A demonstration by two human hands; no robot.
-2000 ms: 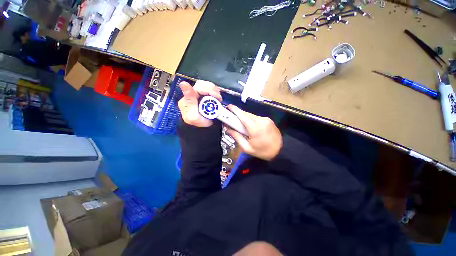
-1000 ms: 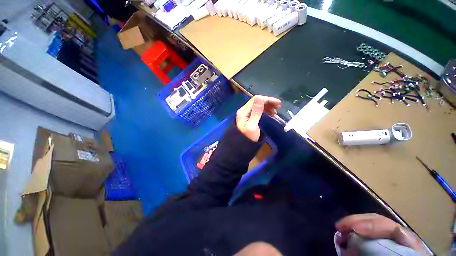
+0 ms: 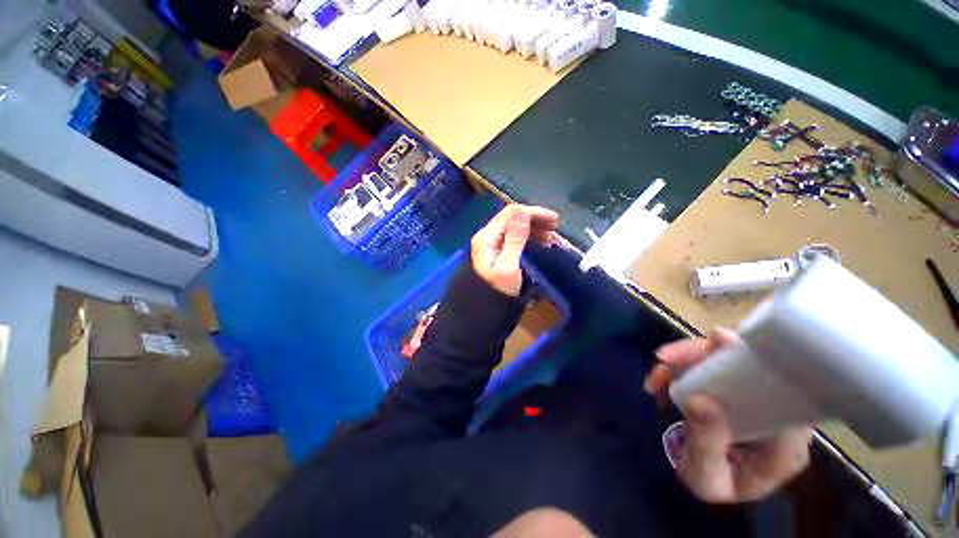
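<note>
My right hand (image 3: 736, 447) grips a large, blurred white object (image 3: 841, 352) close to the camera at the lower right. A small round edge shows below the fingers; I cannot tell whether it belongs to the same piece. My left hand (image 3: 510, 247) is raised by the bench edge, fingers bent and close together. No object shows in it, but something small could be hidden. A white handle housing (image 3: 741, 276) with an empty ring head lies on the brown board, its ring partly covered by the held object.
A white pronged fixture (image 3: 628, 240) sits at the bench edge. Wired parts (image 3: 810, 173) and white wires (image 3: 699, 124) lie behind. White units (image 3: 515, 26) stand in a row at far left. Blue crates (image 3: 421, 215), a red stool (image 3: 313, 131) and cardboard boxes (image 3: 137, 363) are on the floor.
The fan unit was between both hands; my hands have since parted. My right hand dropped to the lower right, then rose with the large white object. The view has turned left.
</note>
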